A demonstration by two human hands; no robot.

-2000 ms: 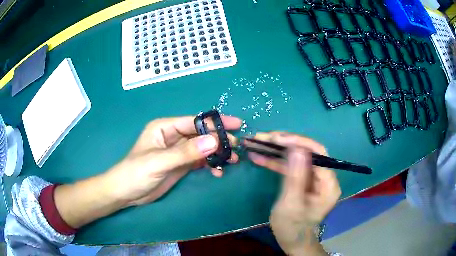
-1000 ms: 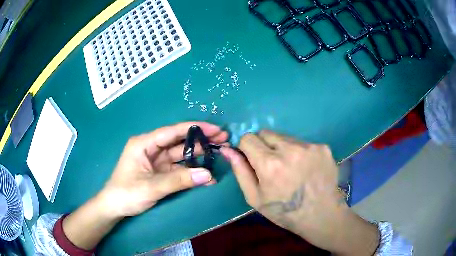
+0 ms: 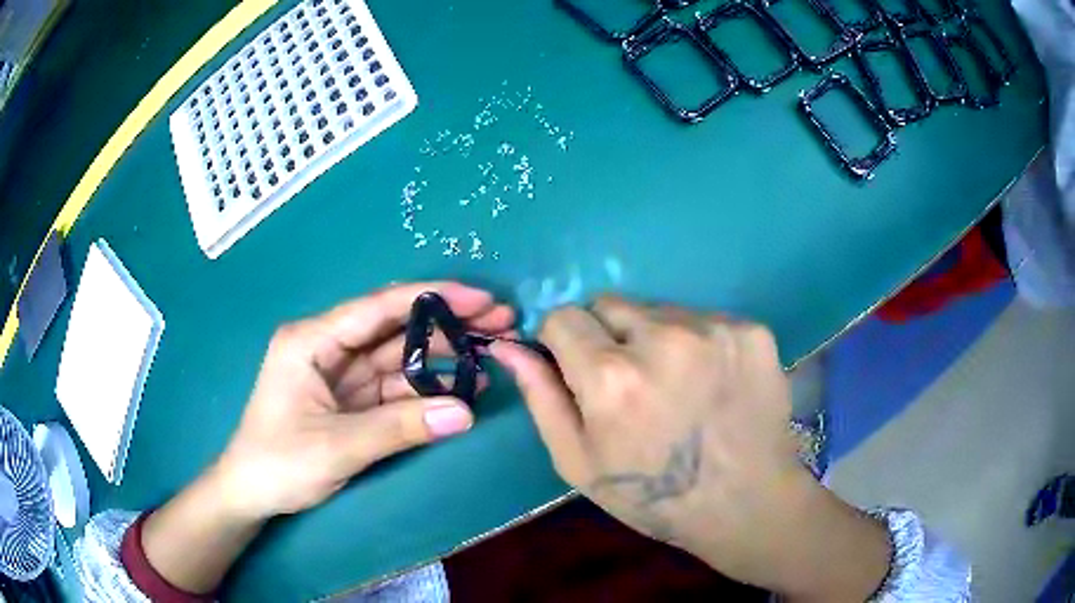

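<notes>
My left hand [image 3: 342, 395] holds a black watch case frame [image 3: 415, 353] tilted up between thumb and fingers, its open centre facing me. My right hand [image 3: 666, 406] is closed around the black tweezers [image 3: 536, 346], mostly hidden under the fingers; their thin tip reaches the right side of the frame. Whether the tip holds a tiny part cannot be told. Tiny whitish parts [image 3: 519, 177] lie scattered on the green bench top beyond the hands.
A white parts tray [image 3: 212, 238] with dark dots stands at upper left. A plain white tray [image 3: 106, 359], flat grey rectangle [image 3: 44, 295] and white fan [image 3: 21, 495] are at left. Black frames [image 3: 849, 124] lie in rows at upper right. The bench edge curves below.
Since two seconds ago, my right hand has turned over, bringing the tweezers' tip against the frame, and the frame has been turned in my left hand. The view has shifted, moving bench items within the picture.
</notes>
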